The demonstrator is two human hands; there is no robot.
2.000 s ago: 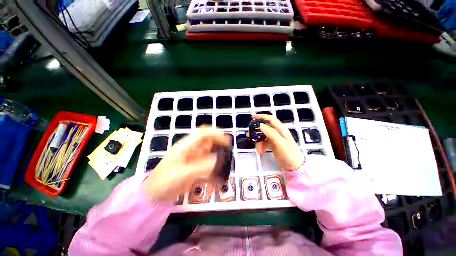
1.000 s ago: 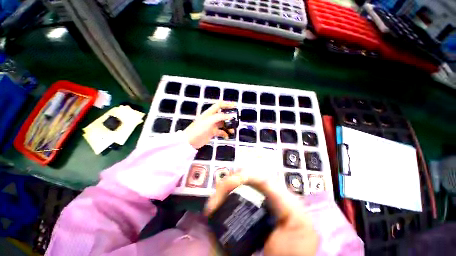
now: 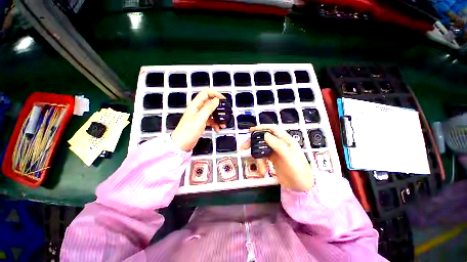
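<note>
My left hand point(image 3: 197, 118) holds a black smartwatch unit point(image 3: 223, 113) by its edges over the middle of the white tray point(image 3: 137, 110). My right hand point(image 3: 284, 158) holds another smartwatch unit point(image 3: 261, 144), a little lower and to the right. Both screens face up and show small lit menu text, too small to read. The tray's upper rows hold black units with dark screens. Its bottom row holds light-backed watch units point(image 3: 227, 169) with dark round centres. My hands and sleeves hide some pockets.
A red bin point(image 3: 38, 138) with thin sticks stands at left, beside yellow paper slips point(image 3: 99, 134) bearing a separate watch unit point(image 3: 96, 129). At right, a clipboard point(image 3: 347, 131) with a record sheet point(image 3: 385, 137) lies over a black tray point(image 3: 386, 199). A metal post point(image 3: 71, 48) rises at upper left.
My right hand has moved up and away from the camera, with its unit now over the tray. My left hand still holds a unit. The head view has shifted.
</note>
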